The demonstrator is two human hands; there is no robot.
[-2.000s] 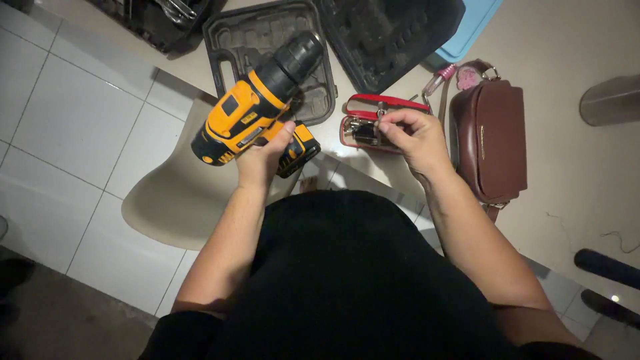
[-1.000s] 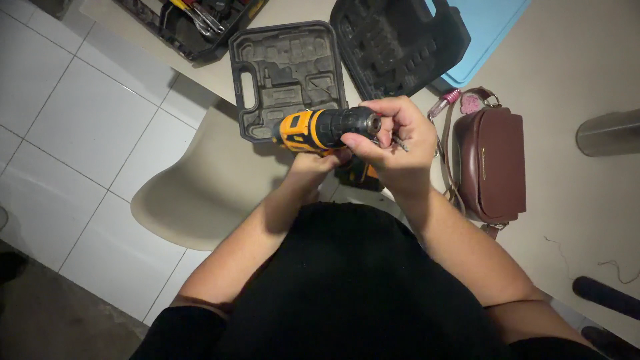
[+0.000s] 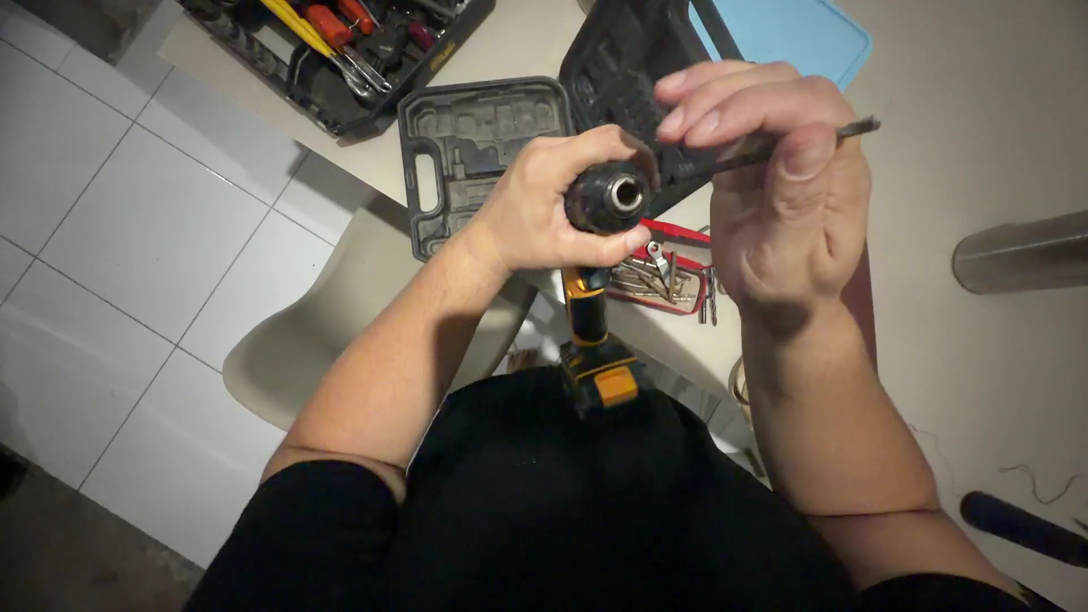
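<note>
My left hand [image 3: 565, 200] grips the front of a yellow and black cordless drill [image 3: 590, 306] around its collar, with the chuck [image 3: 627, 194] facing up toward the camera. The drill's handle and battery hang down against the black shirt. To the right of the chuck, my right hand [image 3: 778, 170] holds a drill bit [image 3: 858, 127] between thumb and fingers; its tip sticks out to the right, and it is apart from the chuck. Below and between the hands lies an open red case [image 3: 702, 293] of drill bits. The chuck shows an open hole with no bit in it.
An open black plastic drill case [image 3: 412, 110] lies behind the left hand. At the top left stands a black tool tray [image 3: 365, 127] with pliers and screwdrivers. A light blue lid [image 3: 799, 34], a metal cylinder [image 3: 1020, 255] and a beige chair [image 3: 289, 357] are around.
The drill has turned from lying sideways to chuck toward the camera, and my left hand has shifted from its handle to its front. My right hand has moved away from the chuck.
</note>
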